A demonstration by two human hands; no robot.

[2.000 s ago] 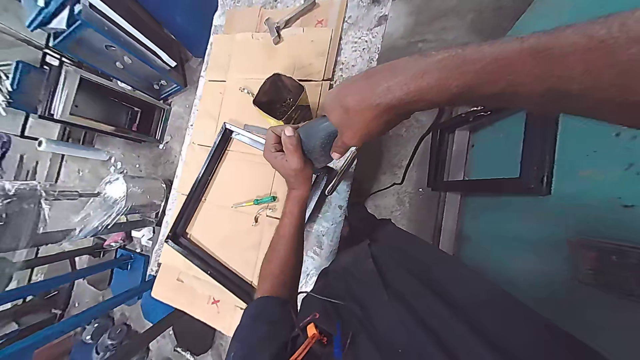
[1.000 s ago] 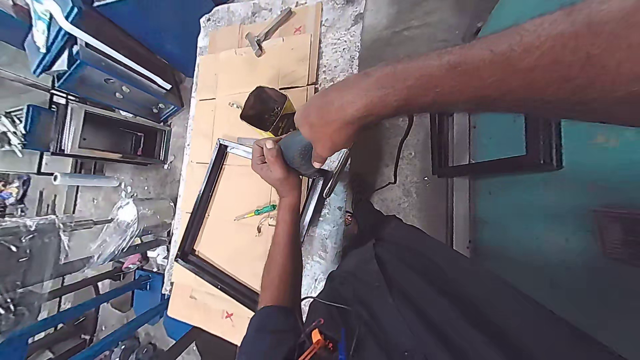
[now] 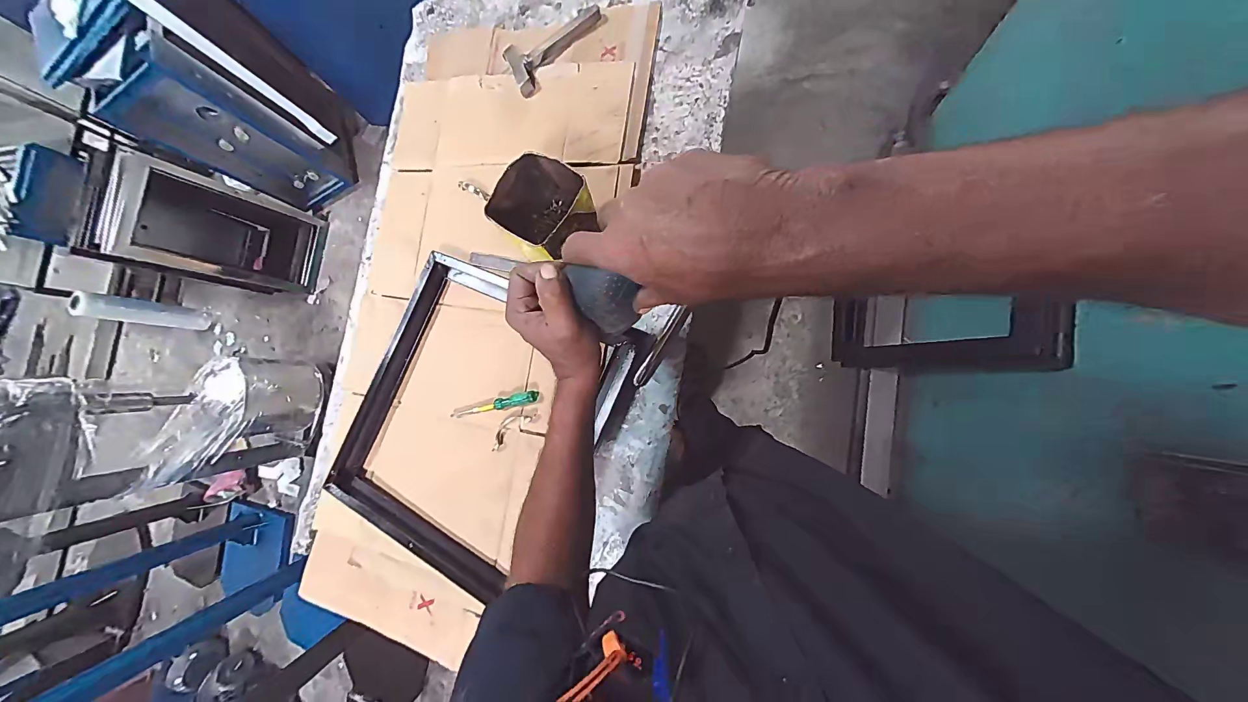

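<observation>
My left hand (image 3: 554, 317) grips a dark grey, rounded object (image 3: 604, 297) near the upper corner of a black and silver rectangular frame (image 3: 395, 375). From the right, my right hand (image 3: 678, 229) is closed over the same object, and its fingers hide part of it. A slim, shiny metal piece (image 3: 661, 346) sticks out below that hand. The frame lies tilted on cardboard sheets (image 3: 468, 117). Inside its outline are a green-handled screwdriver (image 3: 497, 404) and a small bent metal piece (image 3: 507, 426). A dark, open container with yellow sides (image 3: 534, 200) stands just above my hands.
A hammer (image 3: 546, 54) lies at the cardboard's top end, on a paint-spotted bench (image 3: 682, 88). Another dark frame (image 3: 955, 356) rests on a green surface (image 3: 1072, 429) at right. Blue cabinets (image 3: 210, 117), a clear plastic roll (image 3: 141, 312) and blue metal bars (image 3: 146, 575) are at left.
Both hands have stayed on the grey object at the frame's corner. No tool on the cardboard has plainly moved.
</observation>
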